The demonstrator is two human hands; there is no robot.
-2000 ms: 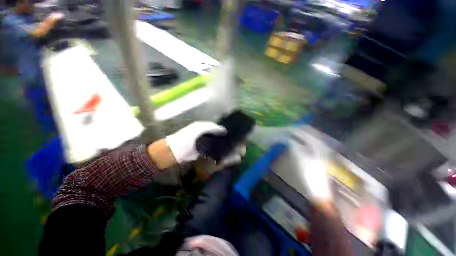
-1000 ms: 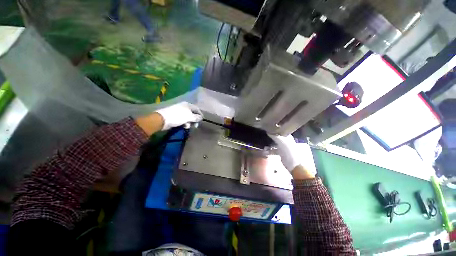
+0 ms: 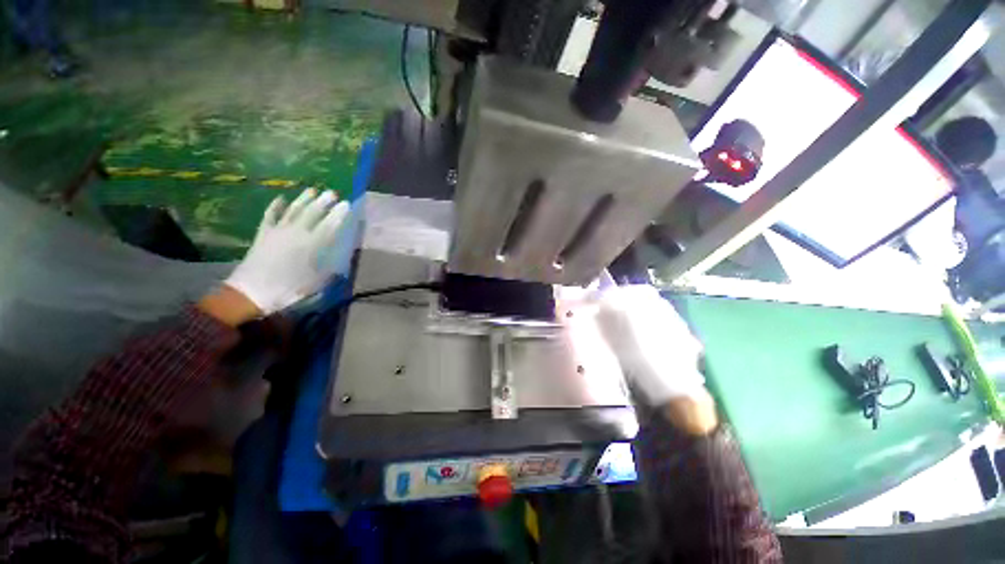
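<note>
A black power adapter [image 3: 498, 296] lies in the welding fixture [image 3: 474, 324] on the silver base plate [image 3: 424, 364]. The large grey ultrasonic horn [image 3: 568, 182] stands directly over it; whether they touch is hard to tell. The adapter cable [image 3: 386, 291] runs left from the adapter over the plate's edge. My left hand [image 3: 289, 251], in a white glove, is open and empty beyond the plate's left side, fingers pointing up. My right hand [image 3: 650, 339], gloved and blurred, is at the plate's right edge; its fingers are overexposed and what they touch is unclear.
A red emergency stop [image 3: 495, 486] sits on the front control panel [image 3: 441, 474]. A black scanner-like head [image 3: 733, 153] glows red near two bright monitors [image 3: 771, 110]. Two corded adapters [image 3: 860, 375] lie on the green bench [image 3: 749, 408] at right. A person is partly visible at far right.
My left hand has let go near the cable, moved left off the plate and spread its fingers. My right hand has drawn away from the adapter's right end. The view has shifted.
</note>
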